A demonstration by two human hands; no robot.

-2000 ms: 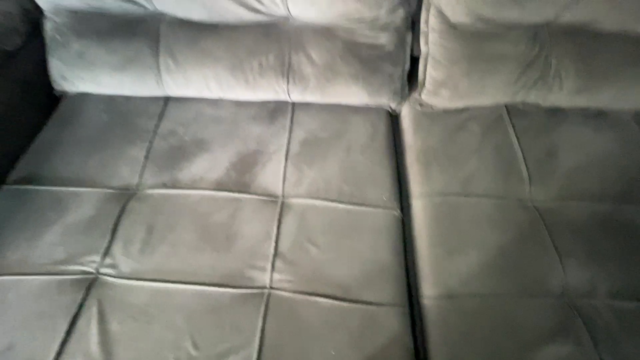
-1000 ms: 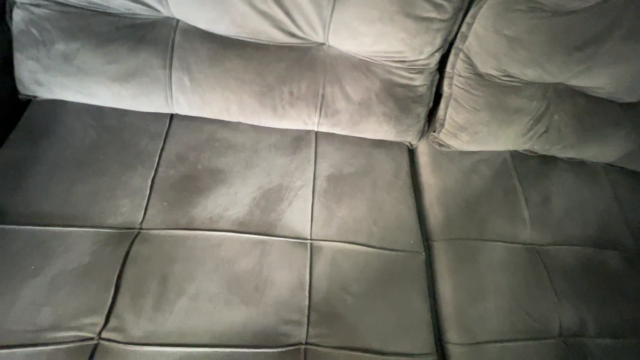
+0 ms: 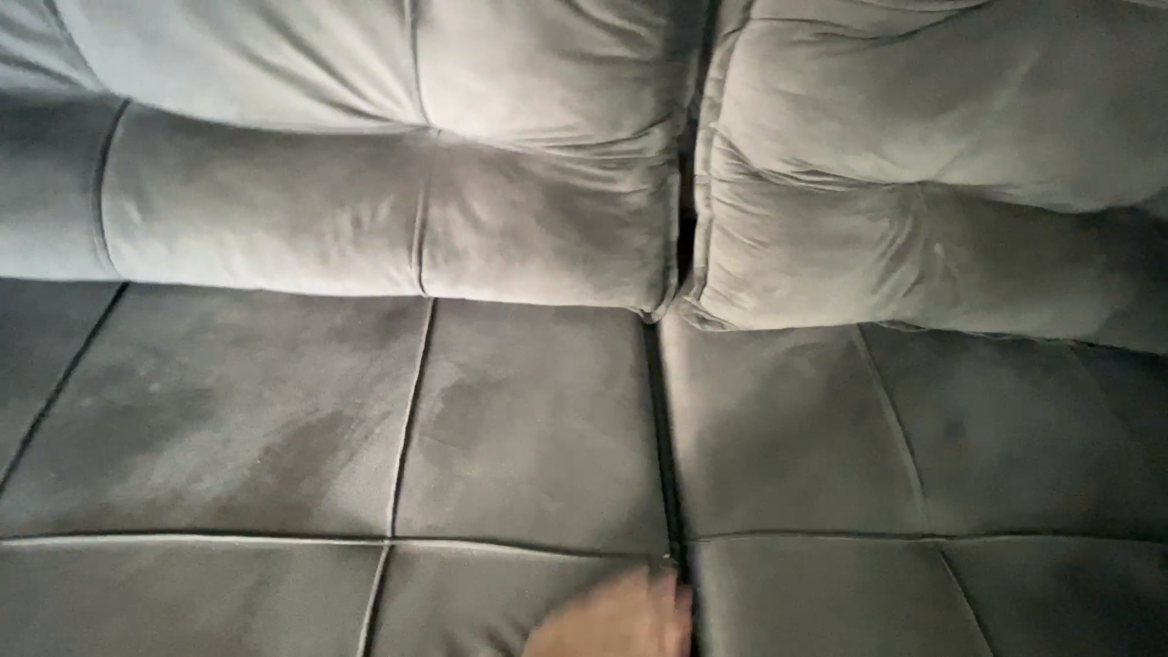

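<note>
One blurred hand, which looks like my left hand (image 3: 616, 620), shows at the bottom edge, just left of the dark gap between two seat cushions. It rests on or just over the left seat cushion (image 3: 538, 420) of a grey, velvet-like sofa; contact is unclear. Most of the hand is cut off by the frame, so its fingers and anything in its grasp are hidden. The right seat cushion (image 3: 785, 429) lies across the gap. My right hand is out of view.
Behind the seats stand the left back cushion (image 3: 255, 201) and the right back cushion (image 3: 821, 246), with a narrow dark gap between them. Stitched seams divide the seats into squares. Creases run across the back cushions, and darker patches mark the seat fabric.
A hand has come into view at the bottom edge, where neither earlier frame shows one. The view has shifted, with more of the back cushions now visible.
</note>
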